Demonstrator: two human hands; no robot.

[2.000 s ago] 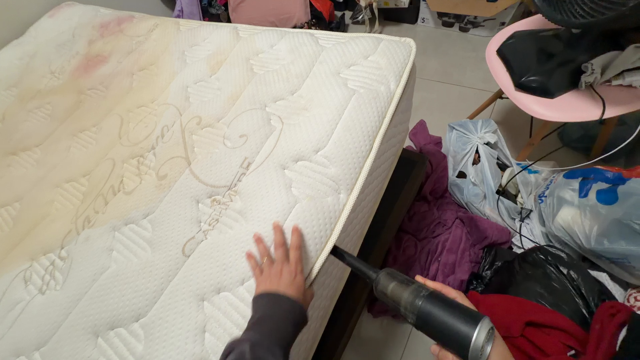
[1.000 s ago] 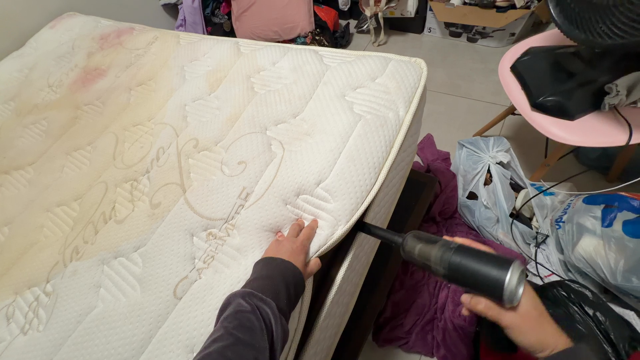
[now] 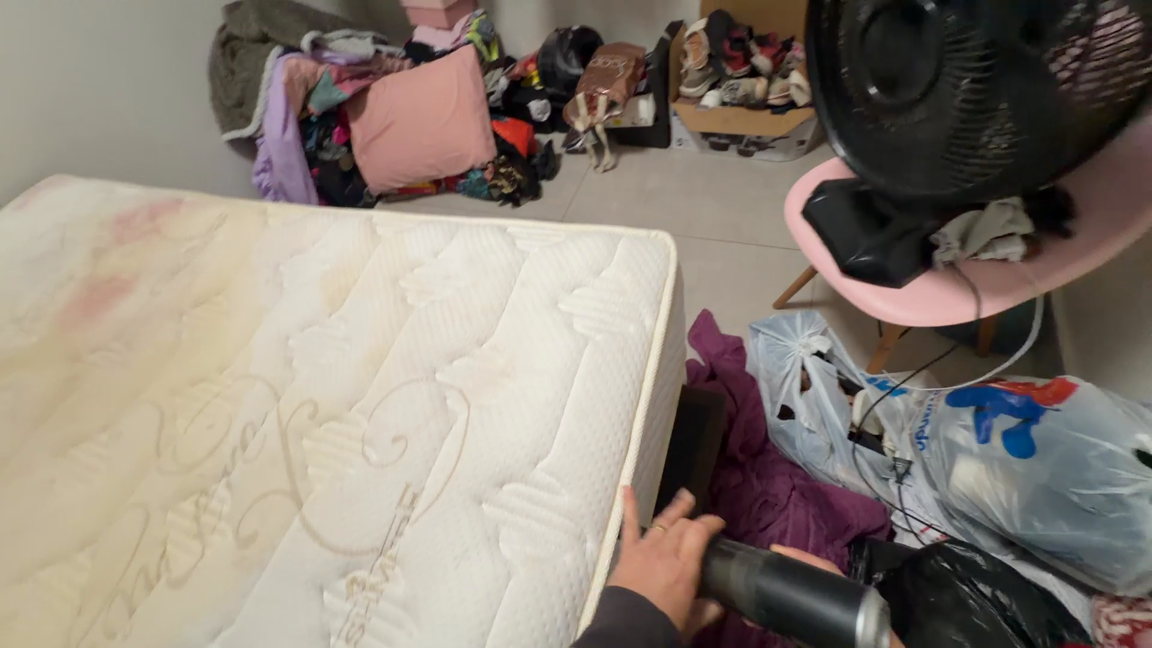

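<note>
A stained white quilted mattress fills the left and middle of the head view. My left hand, in a dark sleeve, lies at its right edge with fingers spread, beside the front of a black handheld vacuum cleaner. Whether that hand touches the vacuum, I cannot tell. Mostly hidden behind the vacuum's body, my right hand grips it; only parts of its fingers show. The nozzle is out of sight behind my left hand, by the mattress side.
A dark bed base shows below the mattress. Purple cloth, plastic bags and a black bag lie at the right. A pink chair holds a black fan. Clothes, a pink cushion and a shoe box stand behind.
My left hand has moved from the mattress top to its right edge, close to the vacuum. The mattress edge that stood lifted there one second ago is down. The view has shifted.
</note>
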